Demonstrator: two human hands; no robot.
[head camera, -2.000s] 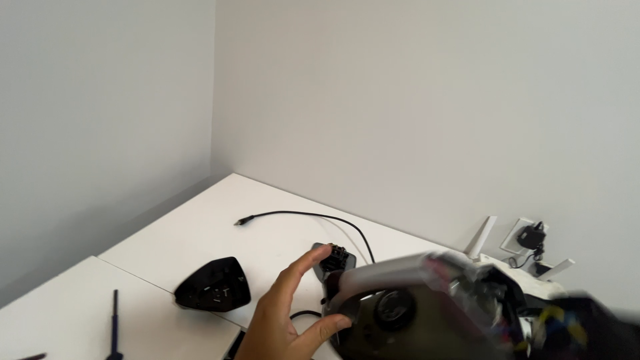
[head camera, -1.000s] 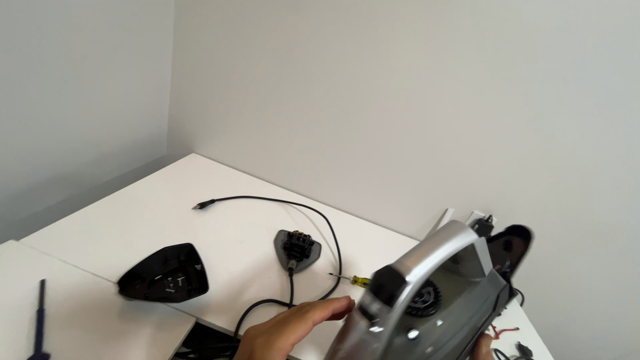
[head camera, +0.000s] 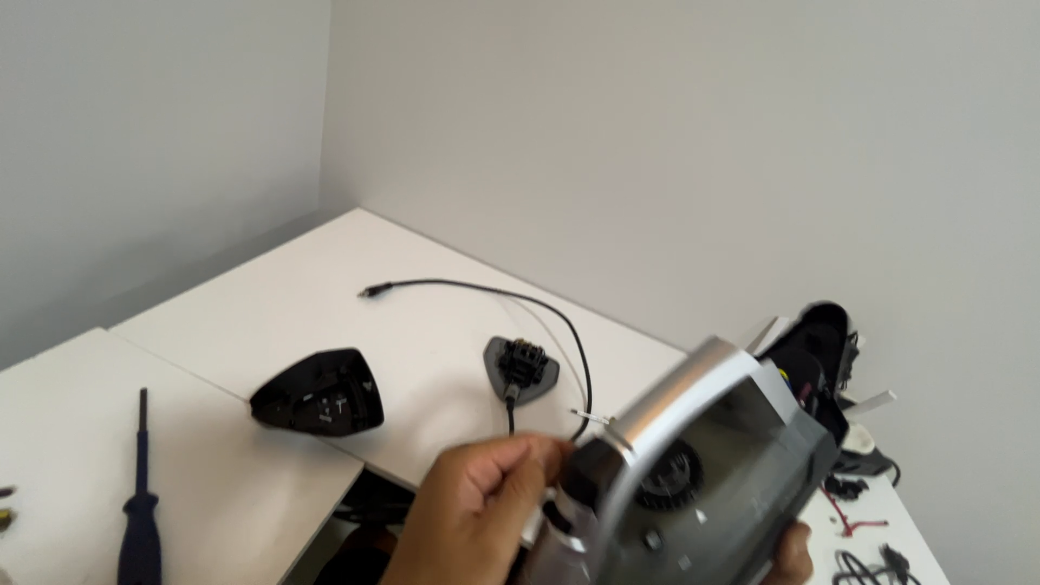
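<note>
A grey and silver steam iron body with a dark dial is held up at the lower right, tilted. My right hand grips its far side; only fingertips show. My left hand is at the black front end of the handle, its thumb and index finger pinched together; whether something small is between them cannot be told. Behind the iron a black part with coloured wires hangs off its rear. Beyond my left hand lies a grey plate with a black terminal piece, joined to a black cable.
A black plastic shell lies open side up at centre left. Nearer the left edge is a dark blue screwdriver. A gap shows between the white tables. Red wire pieces and a coiled cable lie at the lower right.
My left hand has closed from a spread pose and now meets the handle's front end. The iron has been turned, and its wired rear part shows more fully. The view has shifted.
</note>
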